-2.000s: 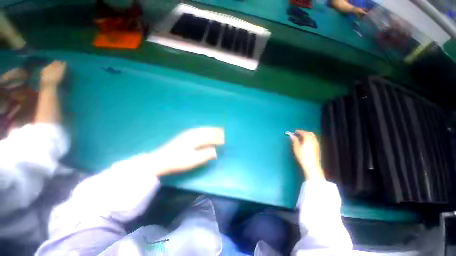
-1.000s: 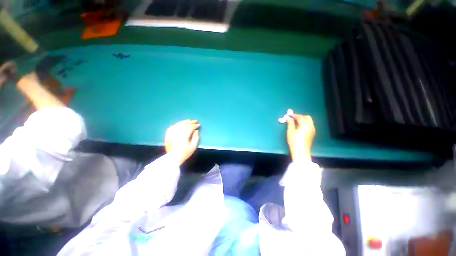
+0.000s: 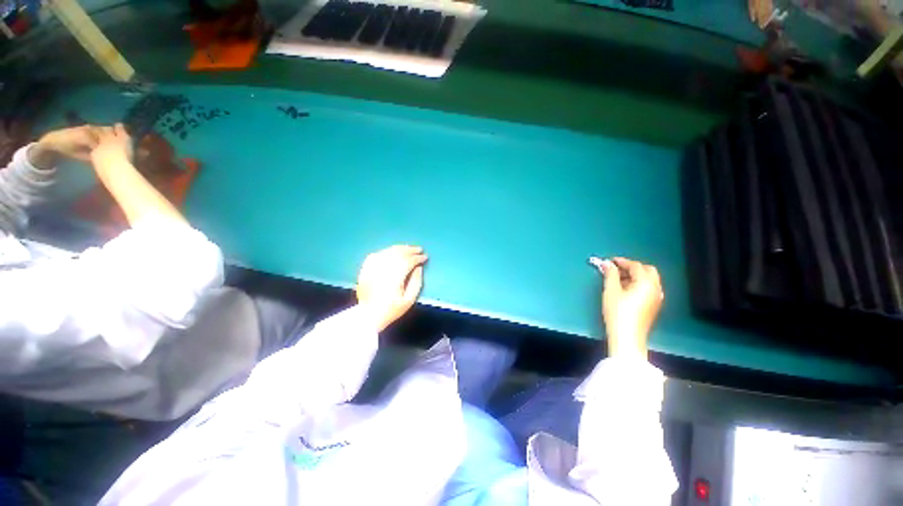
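My right hand (image 3: 631,295) is bare and rests over the green bench near its front edge. Its thumb and fingers pinch a small white or silvery centre piece (image 3: 597,263), which sticks out to the left of the fingertips. My left hand (image 3: 391,282) lies at the bench's front edge, left of centre, with fingers slightly curled. Nothing shows in it; its palm side is hidden.
Black ribbed trays (image 3: 792,212) stand at the right. A white-edged tray (image 3: 457,40) with dark pieces and an orange fixture (image 3: 223,51) sit at the back. A neighbouring person's hands (image 3: 104,145) work at left near small black parts (image 3: 183,117). The machine (image 3: 802,469) is lower right.
My left hand has drawn back from over the bench to its front edge and curled. My right hand still pinches the centre piece. The view has shifted.
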